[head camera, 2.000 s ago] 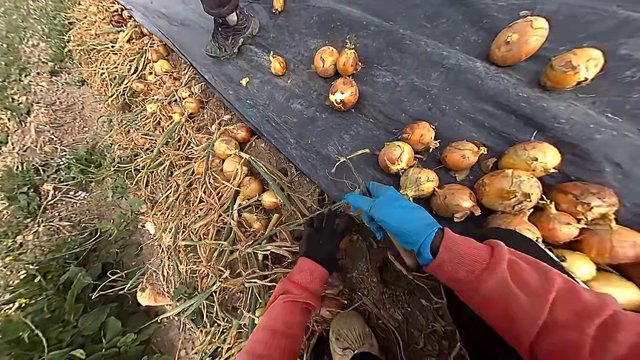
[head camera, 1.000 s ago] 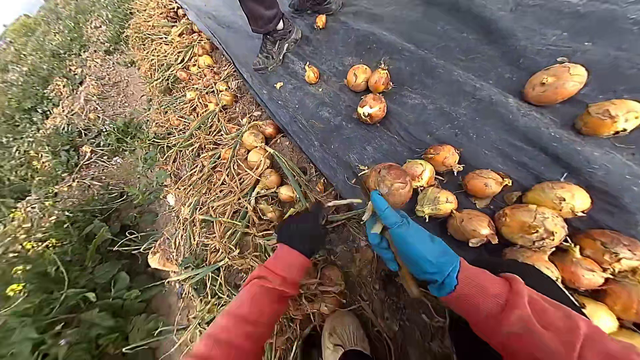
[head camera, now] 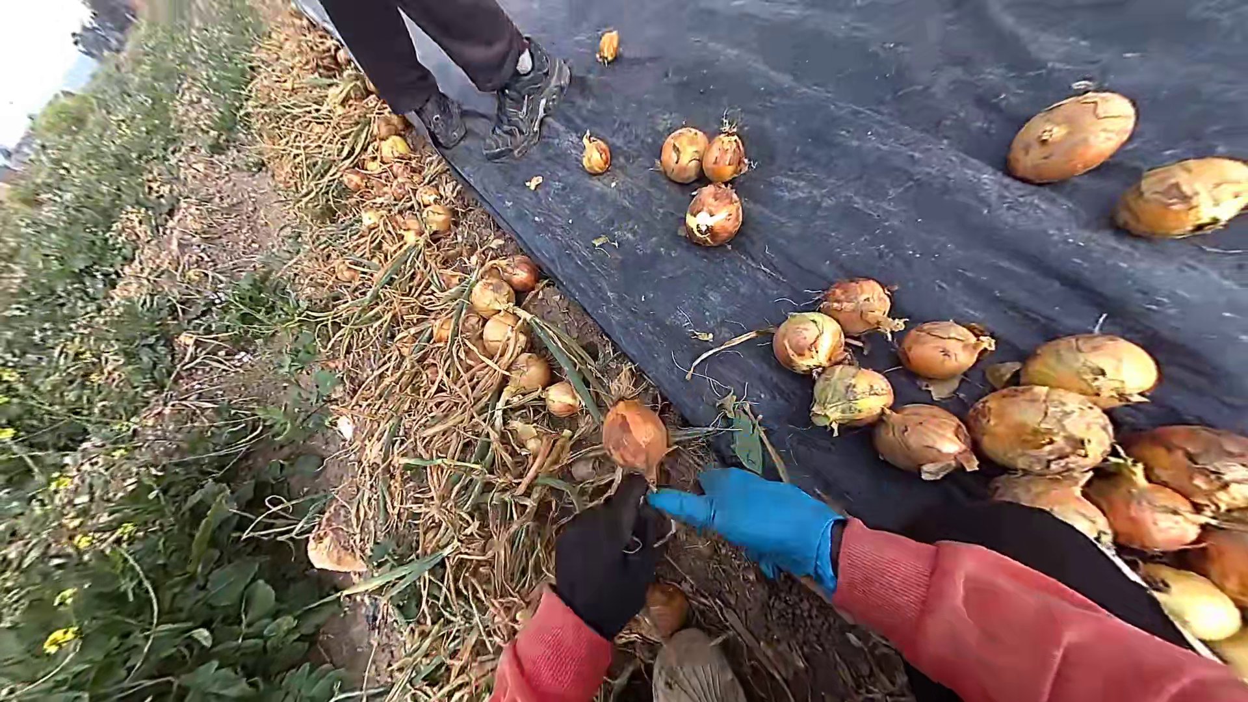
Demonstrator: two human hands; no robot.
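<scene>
In a black glove, my left hand (head camera: pixel 609 556) is closed on the neck of a brown onion (head camera: pixel 635 436), whose bulb points away from me over the dry stalks. My right hand (head camera: pixel 765 519), in a blue glove, reaches in from the right with its index finger at the onion's neck; its other fingers are curled, and what they hold is mostly hidden. Beyond the right hand a green leaf (head camera: pixel 747 441) lies at the edge of the black ground sheet (head camera: pixel 624 229). A group of onions (head camera: pixel 1039 429) rests on the sheet to the right.
Dry onion tops (head camera: pixel 458 419) with bulbs among them run along the sheet's left edge. Another person's shoe (head camera: pixel 526 102) is on the sheet at the top. Three onions (head camera: pixel 714 214) sit together mid-sheet. Green weeds (head camera: pixel 117 487) grow at left. My own shoe (head camera: pixel 694 668) is below my hands.
The large onion at my right hand one second ago is no longer there. My left hand now grips another onion by its neck, and my right hand has moved over beside it.
</scene>
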